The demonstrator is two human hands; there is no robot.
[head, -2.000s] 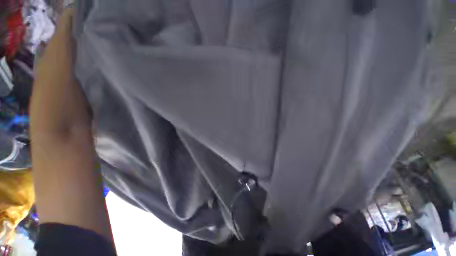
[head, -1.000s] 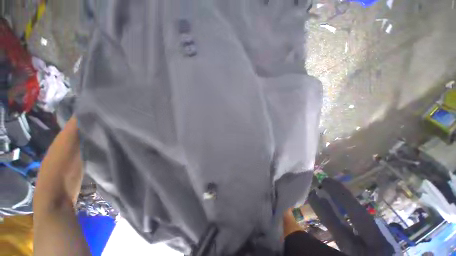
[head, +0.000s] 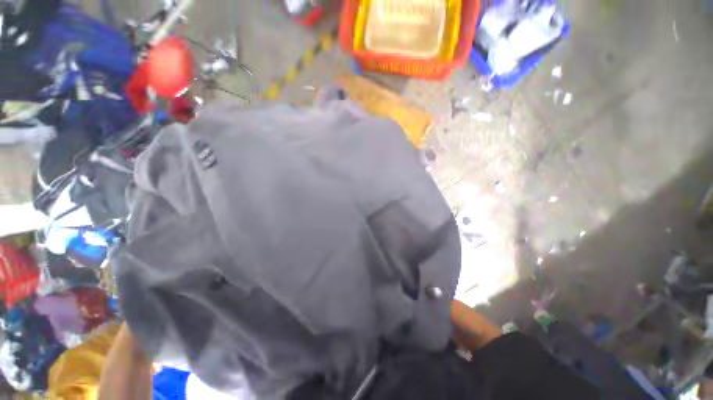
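Note:
A large soft armful of grey garment pieces (head: 305, 226) fills the middle of the view, with small dark marks near its upper left. My left forearm shows bare at the lower left edge of the bundle. My right forearm, with a dark sleeve, shows at its lower right. Both arms are around the bundle. Both hands are hidden by the cloth, so their fingers cannot be seen.
A red basket with a yellow one inside (head: 406, 70) stands ahead, beside a blue crate with pale contents (head: 517, 39). An orange-yellow flat piece (head: 391, 109) lies beyond the bundle. Cloth piles and a yellow cloth (head: 78, 367) are at left. Scraps litter the floor (head: 625, 141).
The bundle appears lower and smaller in view, showing more floor. The red-and-yellow basket and the blue crate have come into view ahead. Less of my left forearm shows.

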